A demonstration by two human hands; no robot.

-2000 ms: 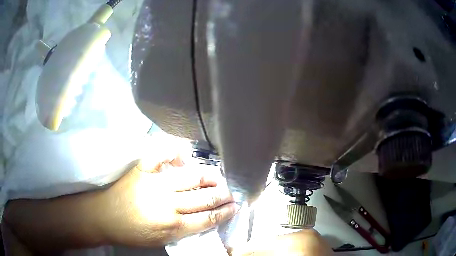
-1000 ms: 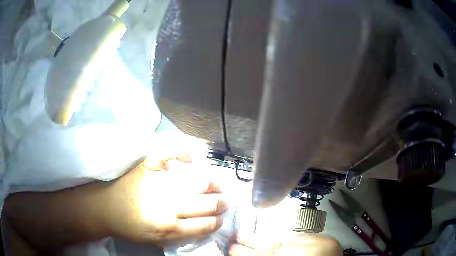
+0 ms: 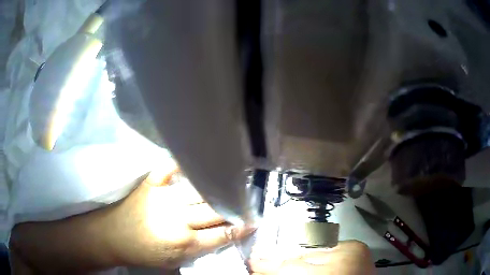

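Note:
White fabric [image 3: 70, 174] is heaped at the left and shows under the fingers, washed out by the lamp. My left hand [image 3: 166, 225] lies over the fabric below the sewing machine head [image 3: 204, 96], its fingertips near the glare at the needle area. My right hand [image 3: 322, 260] is at the bottom edge, partly cut off, just below the tension knob [image 3: 321, 234]. Its fingertips point left toward my left fingers. Both hands are on the fabric; the glare hides the exact grip. The needle and presser foot cannot be made out.
A lit sewing lamp [image 3: 67, 88] hangs at the upper left over the fabric. A dark round knob [image 3: 428, 161] sticks out at the right of the head. Thread snips [image 3: 395, 231] with red handles lie at the lower right, beside a dark flat piece [image 3: 448, 223].
The view has shifted and the head looms larger, its pale curved bar now farther left and over my left fingertips. Both hands stay at the fabric, close together.

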